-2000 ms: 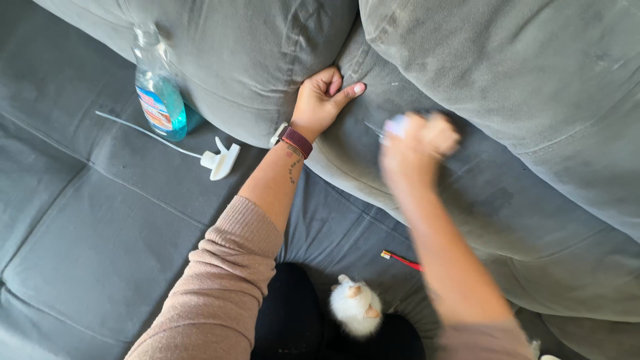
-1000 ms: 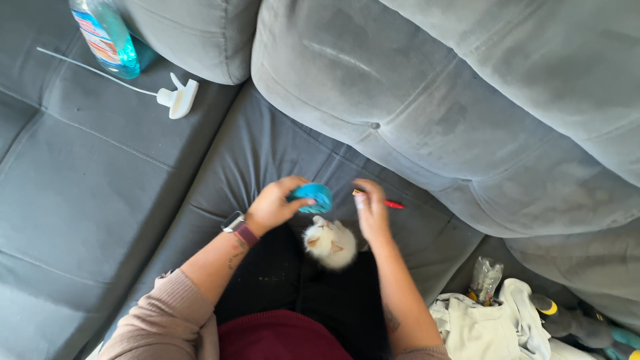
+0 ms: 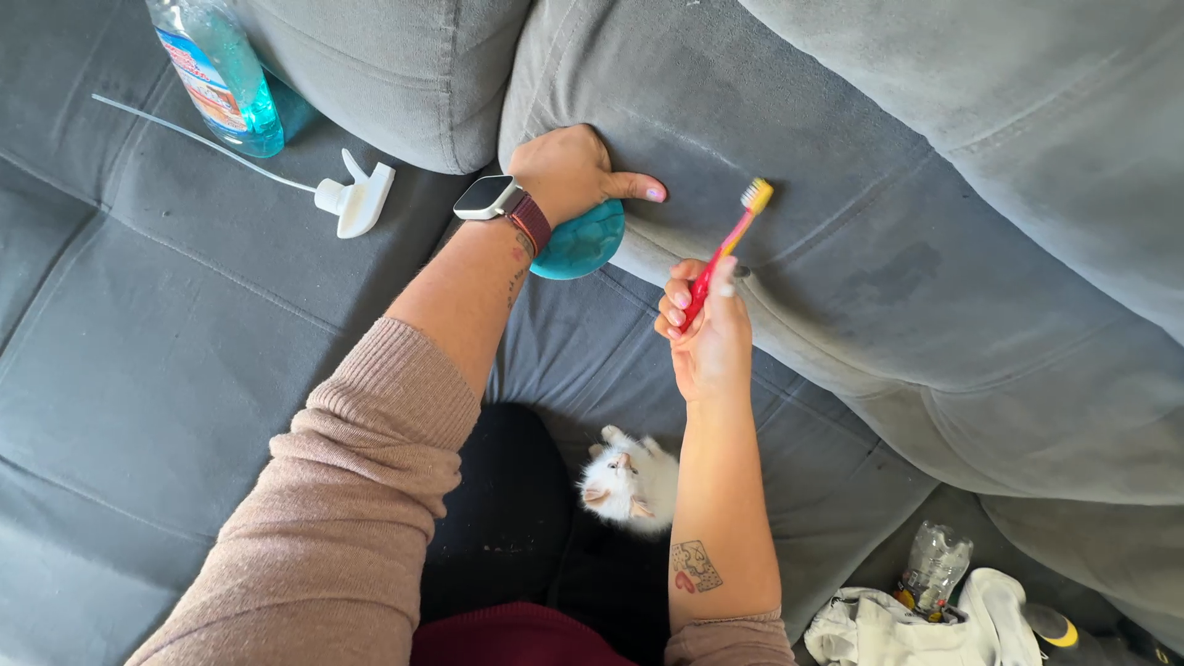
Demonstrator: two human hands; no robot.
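Observation:
My left hand (image 3: 566, 176) rests at the lower left of a grey sofa back cushion (image 3: 814, 222), thumb stretched out to the right. A round blue-green object (image 3: 581, 242) is at its palm side, partly hidden by the wrist; whether the fingers grip it I cannot tell. In my right hand (image 3: 708, 333) is a red and yellow toothbrush (image 3: 724, 254), its bristle head up near the cushion's surface. Whitish streaks and a darker patch mark the cushion. A white kitten (image 3: 631, 486) lies beside my right forearm, by my legs.
On the seat at the left, a clear bottle of blue liquid (image 3: 217, 79) leans near the cushion, and a white spray trigger (image 3: 353, 199) with its tube lies below it. At the lower right are a crumpled clear plastic bottle (image 3: 934, 564) and white cloth (image 3: 888, 634).
My left hand has moved from near my lap up to the cushion, along with the round blue-green object. The red toothbrush, on the seat two seconds ago, is now raised in my right hand.

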